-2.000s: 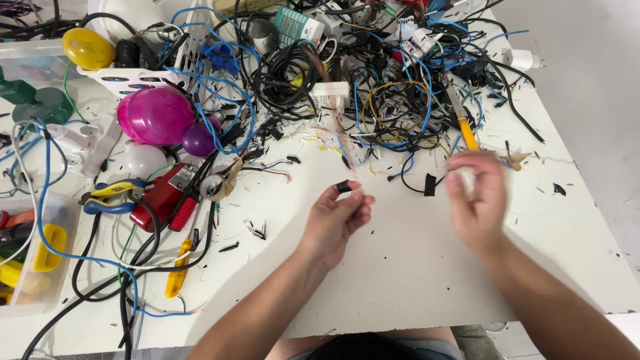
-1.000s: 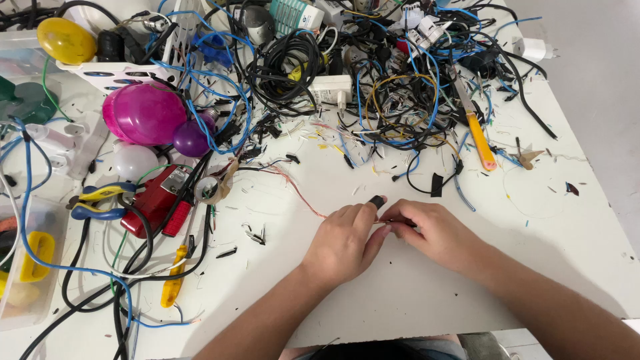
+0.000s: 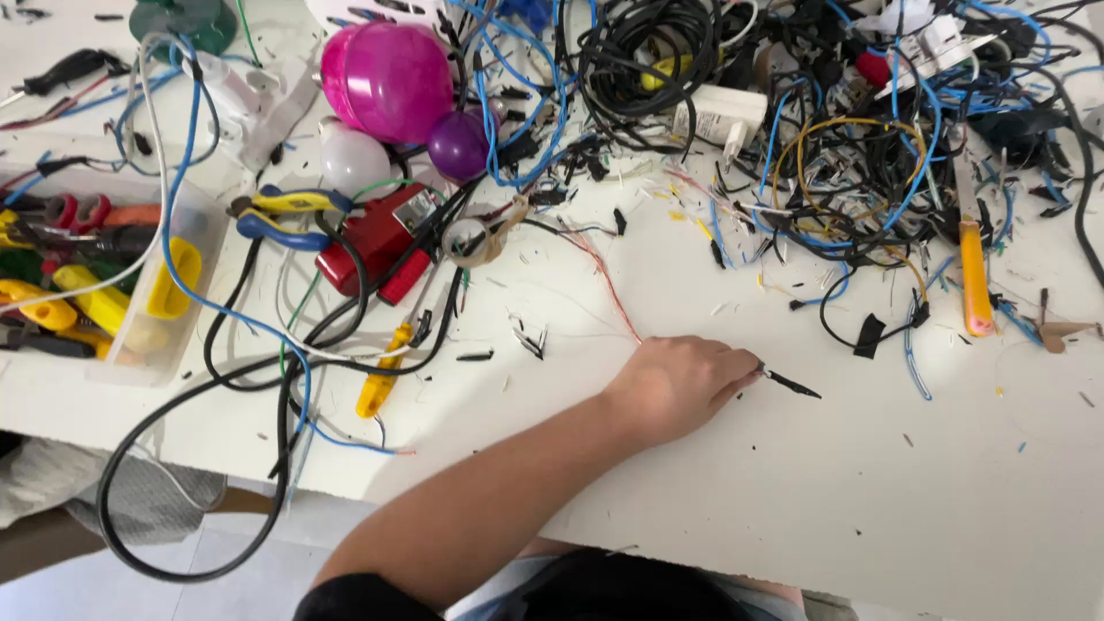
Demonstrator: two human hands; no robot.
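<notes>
My left hand [image 3: 681, 388] rests low over the white table, its fingers closed on a wire end wrapped in black tape [image 3: 792, 383]. The tape sticks out to the right of the fingertips. A thin red-and-white wire [image 3: 614, 293] runs from the tangle down to the wrist side of this hand. My right hand is out of view. Right of the held end lies a strip of black tape [image 3: 869, 335], and beyond it a utility knife with a yellow handle [image 3: 975, 280]. A yellow-handled screwdriver [image 3: 384, 371] lies to the left.
Blue-and-yellow pliers [image 3: 291, 216], a red device [image 3: 371, 241] and a magenta bulb [image 3: 388, 82] lie at the left, near a clear plastic bin [image 3: 164, 345] of tools. Black cable [image 3: 108, 492] loops over the table's front edge. Tangled wires [image 3: 828, 172] and a white adapter [image 3: 720, 112] fill the back.
My right hand, beside my left hand one second ago, has left the view. A black-taped end now shows beyond my left fingertips. The view has shifted to the left.
</notes>
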